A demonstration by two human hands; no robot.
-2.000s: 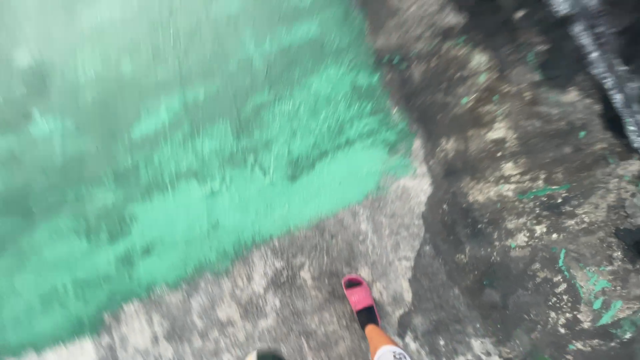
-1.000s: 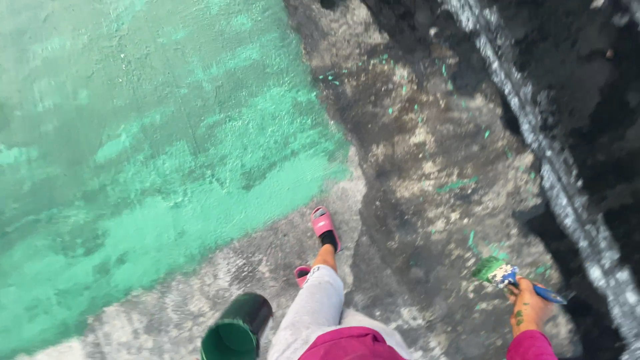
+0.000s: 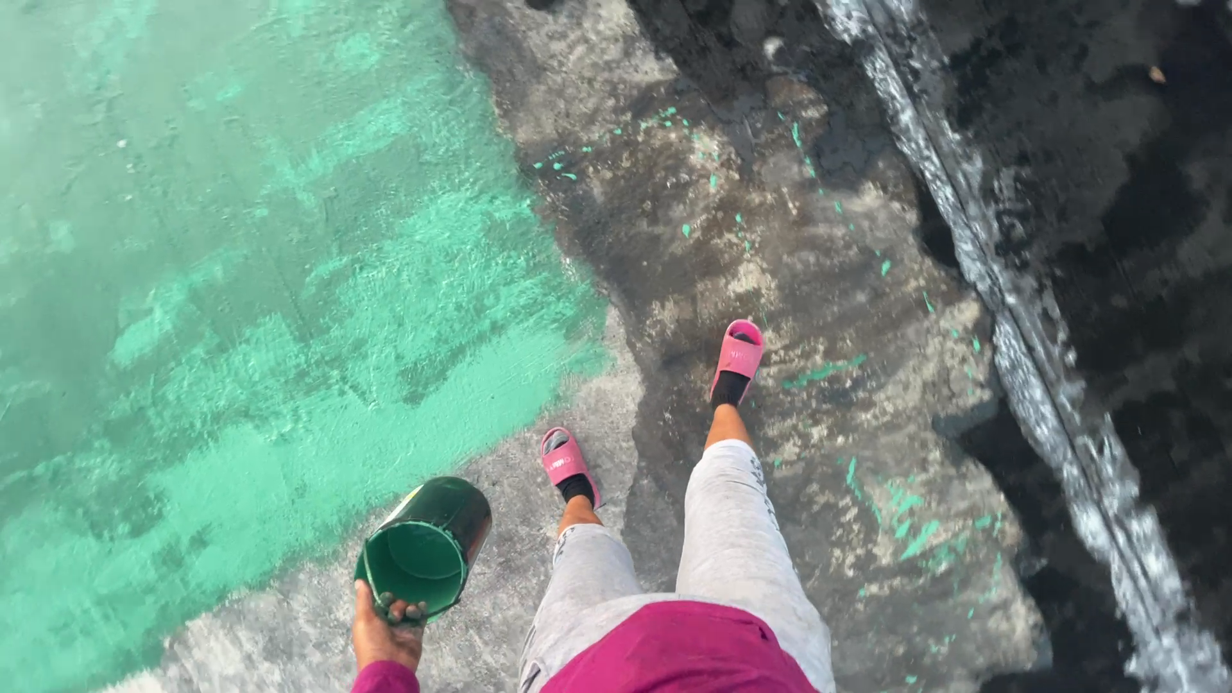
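At the lower left, my left hand (image 3: 388,630) grips the rim of a dark green paint bucket (image 3: 460,510), with its fingers over the edge. The bucket is tilted so that its mouth faces me, and green paint coats the inside. Green stains mark the fingertips. Beyond the bucket lies floor covered in wet-looking mint green paint (image 3: 404,366), streaky and uneven. My right hand is out of the frame, and no paintbrush shows now.
Bare grey concrete (image 3: 289,616) borders the paint. My feet in pink slide sandals (image 3: 739,354) stand on grey and stained concrete. Green drips (image 3: 905,510) spot the rough strip at right. Past it, a silvery seam (image 3: 1030,356) crosses a black surface.
My left hand has come into view on the bucket, which was seen without a hand a second ago. My right hand, which held a paintbrush then, has left the view. One foot has stepped to the right.
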